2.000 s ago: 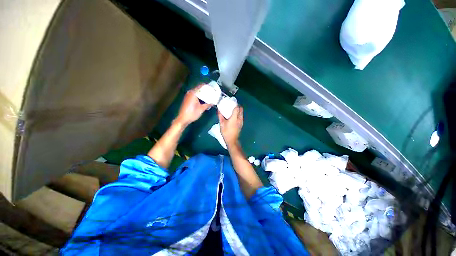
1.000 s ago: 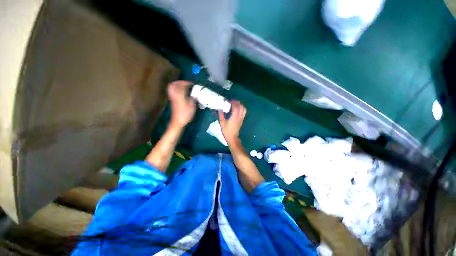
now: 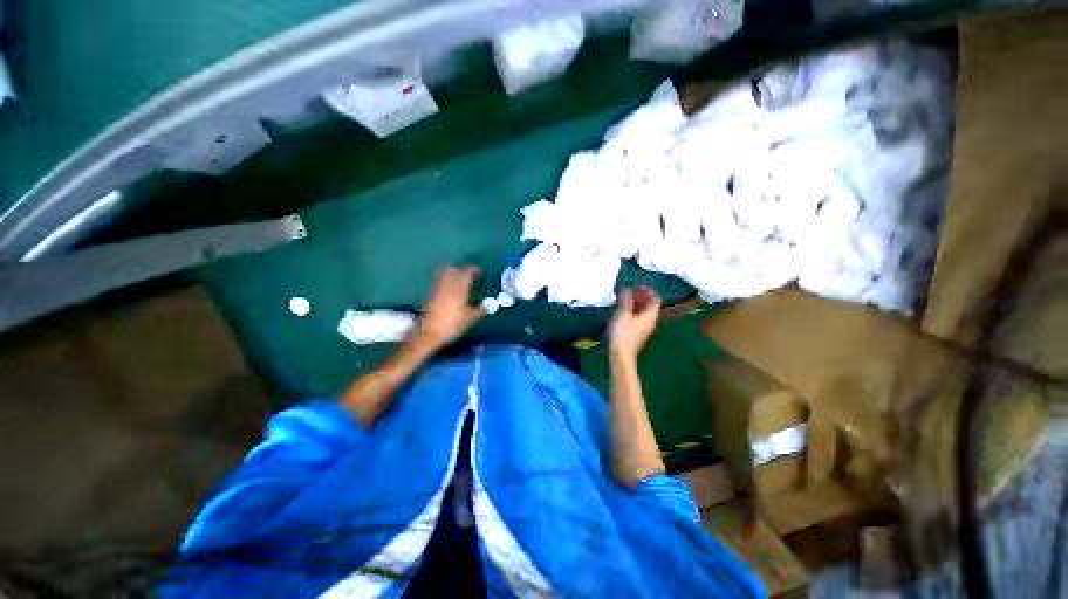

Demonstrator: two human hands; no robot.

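Observation:
A heap of crumpled white pieces (image 3: pixel 750 193) lies on the green bench (image 3: pixel 398 211) at the centre and right. My left hand (image 3: pixel 451 307) is over the bench's near edge, fingers apart, with nothing visible in it. Small white discs (image 3: pixel 498 302) lie by its fingertips. A white piece (image 3: pixel 377 326) lies on the bench beside my left wrist. My right hand (image 3: pixel 636 316) is at the near edge of the heap, blurred, with fingers curled. Whether it holds anything cannot be told.
A raised metal edge (image 3: pixel 252 88) curves along the upper left, with white boxes (image 3: pixel 384 101) beneath it. A grey strip (image 3: pixel 152 260) and a brown carton (image 3: pixel 129 404) are at left. Open cartons (image 3: pixel 808 386) stand lower right. Another white disc (image 3: pixel 300 305) lies left.
The view has swung right towards the heap. My hands have moved apart, and the white piece held between them is no longer there. My left hand has opened.

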